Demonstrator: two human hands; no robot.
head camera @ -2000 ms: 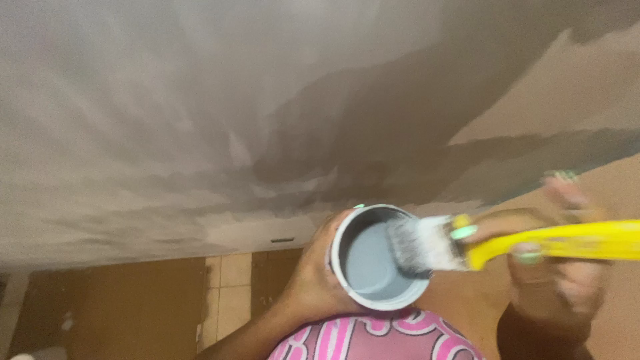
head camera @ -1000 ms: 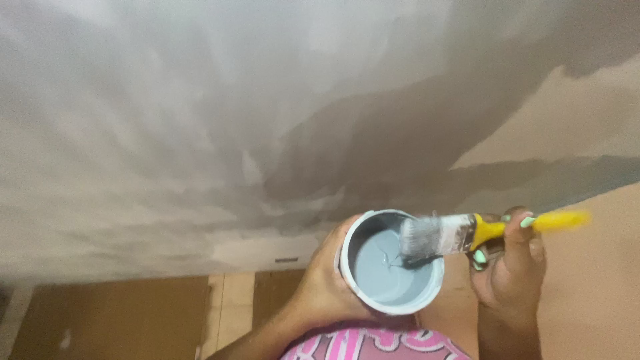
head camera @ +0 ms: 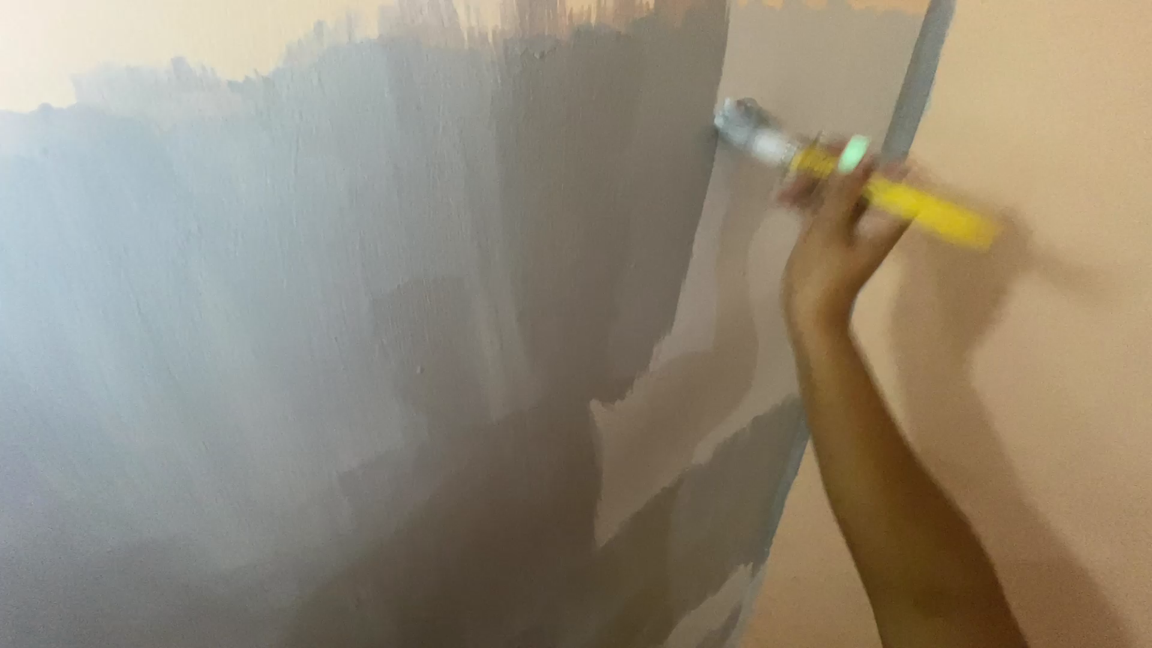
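Note:
My right hand is raised at the upper right, closed around the yellow handle of a paintbrush. The brush points up and left, its paint-coated bristles at the right edge of a broad patch of grey paint on the wall. Motion blurs the brush and fingers; whether the bristles press on the wall is hard to tell. A pale nail shows on one finger. My left hand and the paint pot are out of view.
Unpainted peach wall lies on the right, beyond a grey painted strip along the corner. Lighter wall shows above the ragged top of the grey paint. A shadow of my arm falls on the right wall.
My right hand has taken the brush from the pot of grey paint up to the wall. The view has swung up, and my left hand with the pot has left it.

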